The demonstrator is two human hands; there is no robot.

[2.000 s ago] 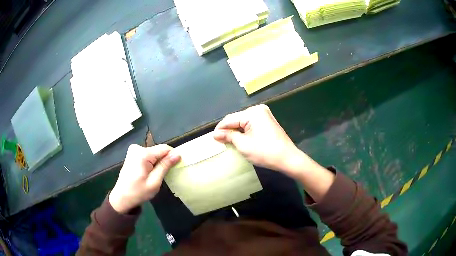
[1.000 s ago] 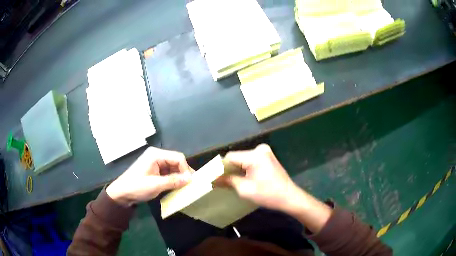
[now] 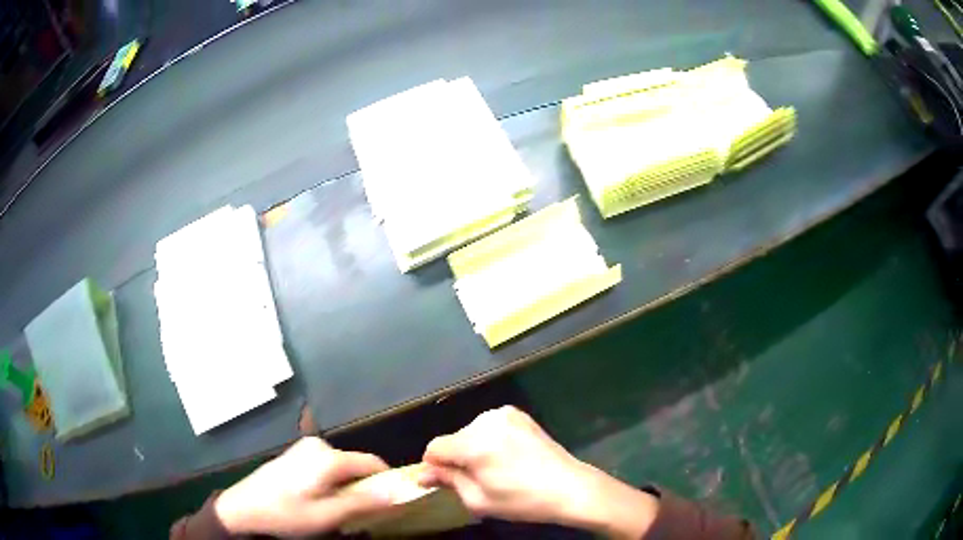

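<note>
My left hand and my right hand hold a pale yellow insulating sheet between them, low in the picture, over my lap. The hands nearly meet at its upper edge. The sheet's lower part is cut off by the picture's edge, and the fingers hide much of the rest. A folded sheet with raised yellow flaps lies near the bench's front edge. A whitish unfolded stack lies left of centre. A thicker second stack lies behind the folded sheet.
A nested folded pile lies at the right. Grey-green translucent sheets, orange-yellow rubber bands and a green plastic piece are at far left. A circuit board is at the far upper left. A lime strip is at upper right.
The view has tilted up, so the bench and stacks sit lower. The sheet went from spread flat, to folded upward along one strip, to mostly hidden between my closer hands.
</note>
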